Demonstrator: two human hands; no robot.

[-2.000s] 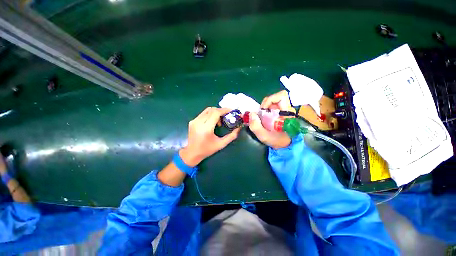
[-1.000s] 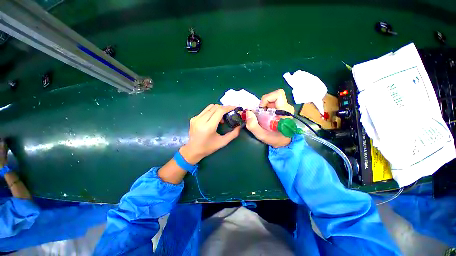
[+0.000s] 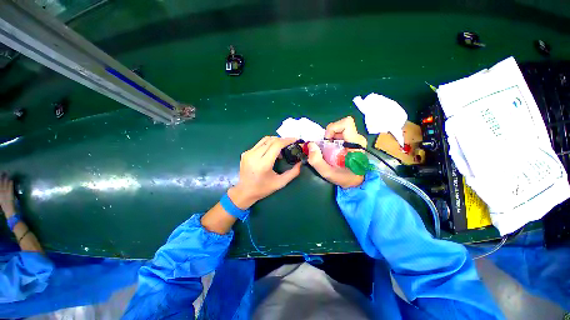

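My left hand (image 3: 261,172), with a blue strap at the wrist, holds a small black part (image 3: 292,152) between thumb and fingers. My right hand (image 3: 337,164) holds a dispensing syringe (image 3: 331,151) with red-pink contents and a green adapter (image 3: 357,162) at its rear. The syringe's front end points left, at the black part. The needle tip is hidden or too small to see. A clear air hose (image 3: 412,187) runs from the adapter toward a black dispenser (image 3: 455,194). A thin black cable (image 3: 375,153) lies beside the syringe.
White cloths lie behind my hands (image 3: 301,129) and near the dispenser (image 3: 382,116), by a brown pad (image 3: 400,142). Paper sheets (image 3: 500,144) cover the dispenser. Black parts (image 3: 234,64) sit spaced along the belt. A metal post (image 3: 100,69) crosses upper left. Another person's hand (image 3: 7,195) is far left.
My hands keep nearly the same hold, and the black part has turned slightly. The part on the belt behind has moved slightly left. The other person's hand at far left shows more fully.
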